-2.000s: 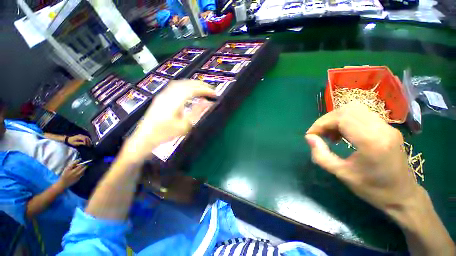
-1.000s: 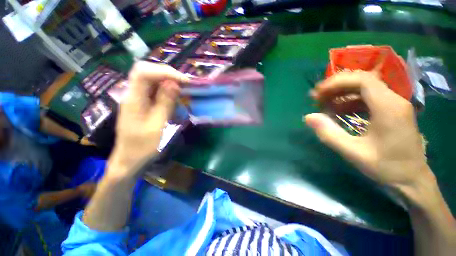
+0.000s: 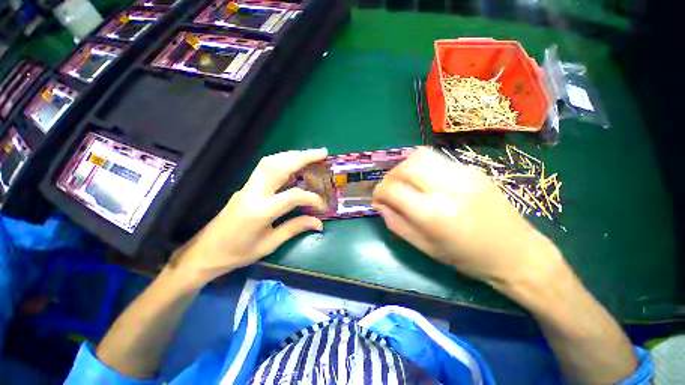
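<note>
A phone middle frame with a pink-red rim and a small orange patch lies flat just above or on the green bench mat, in front of me. My left hand grips its left end between thumb and fingers. My right hand is over its right part, fingertips pinched together and pointing down into the frame. Whether a cotton swab is in those fingertips is hidden.
Black foam trays with phone frames in pockets stand at left. An orange-red bin of pale swabs is at right, with a loose swab heap before it. A clear zip bag lies beside the bin.
The frame has come from the tray side, held up in my left hand, to low in front of me. My right hand has moved left from the bin onto it. The view has shifted down.
</note>
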